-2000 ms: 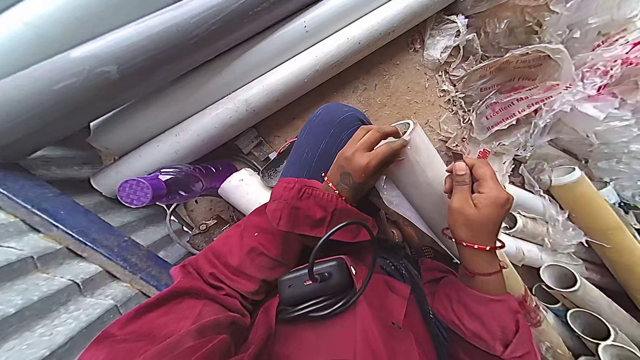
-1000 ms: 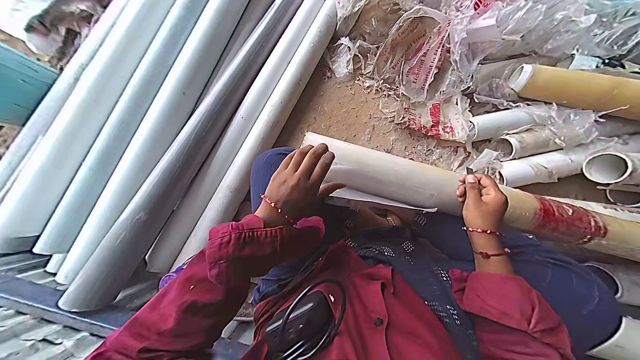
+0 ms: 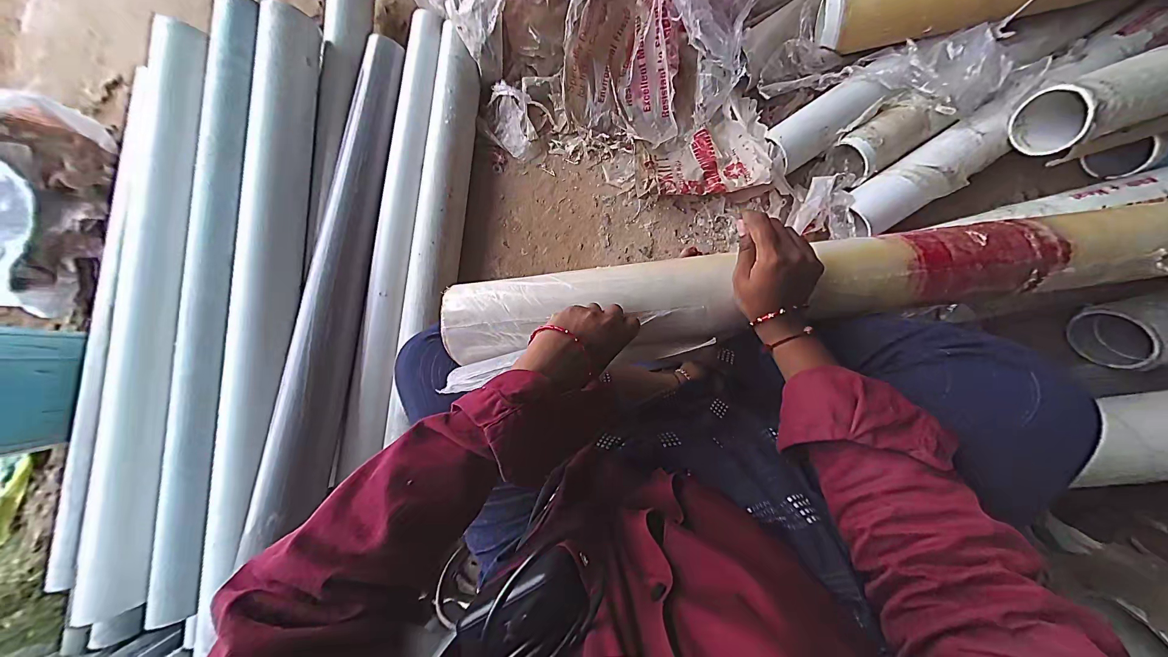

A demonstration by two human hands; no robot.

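Note:
A long pipe [image 3: 849, 274], pale at its left end and yellowish with a red band farther right, lies across my lap. Loose clear plastic film [image 3: 488, 370] hangs along the lower side of its left part. My left hand [image 3: 593, 338], fingers curled, is at the near side of the pipe against the film; its fingertips are hidden. My right hand [image 3: 774, 265] rests over the top of the pipe near the middle, its fingers bent. Whether a small object is in it cannot be seen.
Several grey and white pipes [image 3: 274, 182] lie side by side at the left. Torn plastic wrapping [image 3: 639, 73] with red print is heaped beyond the bare ground [image 3: 566, 214]. More open-ended pipes [image 3: 1049, 119] lie at the right. A teal object [image 3: 41, 388] stands at the far left edge.
The view has turned strongly. My left hand has moved from the upper side of the pipe's left part to its near side. A dark piece seen earlier in my right hand is not visible now.

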